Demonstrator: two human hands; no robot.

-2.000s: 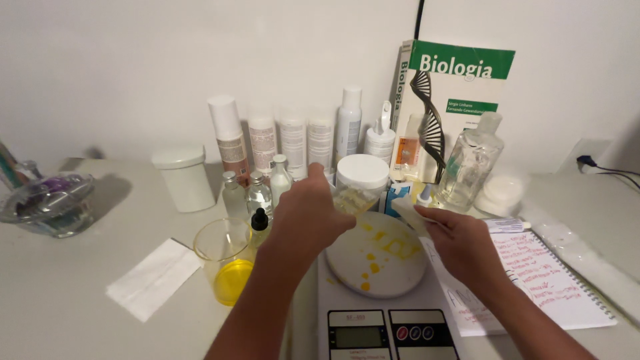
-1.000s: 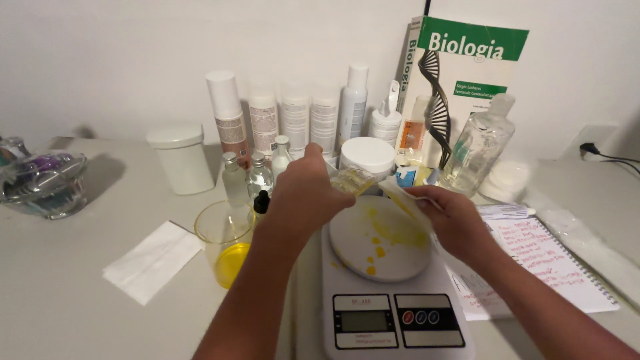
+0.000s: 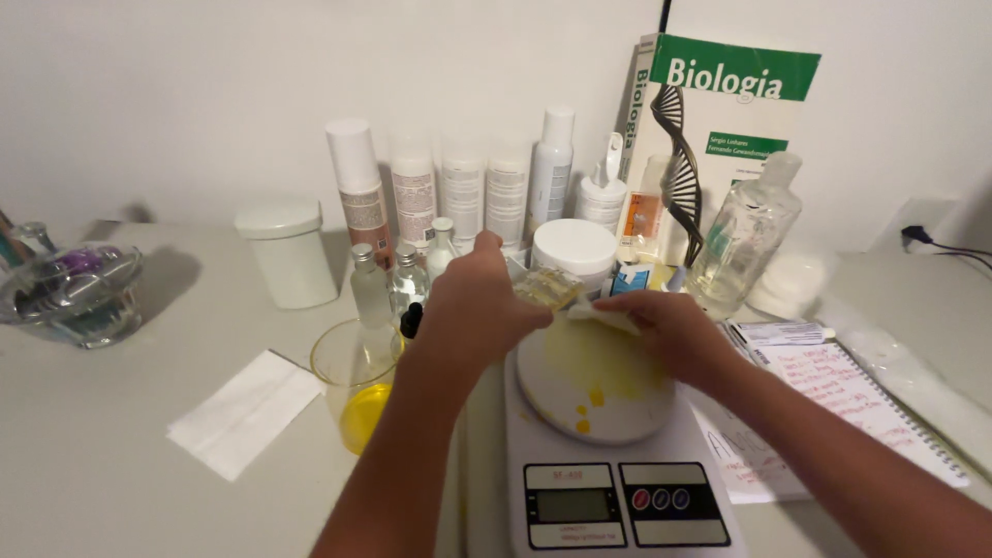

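My left hand holds a small clear container with yellowish residue, tilted above the back of the kitchen scale's round plate. In my right hand is a crumpled white tissue, close beside the container's rim. Yellow drops and a smeared yellow film lie on the plate. A glass beaker with yellow liquid stands left of my left forearm, which hides part of it. A black dropper cap shows behind that wrist.
White bottles and a wide white jar stand behind the scale. A biology book leans on the wall behind a clear bottle. At right lies a spiral notebook; at left, a folded tissue, white tub and glass bowl.
The yellow on the back part of the plate is now a blurred smear, where separate spots showed before. The small container has come down from in front of the wide jar and is more tilted.
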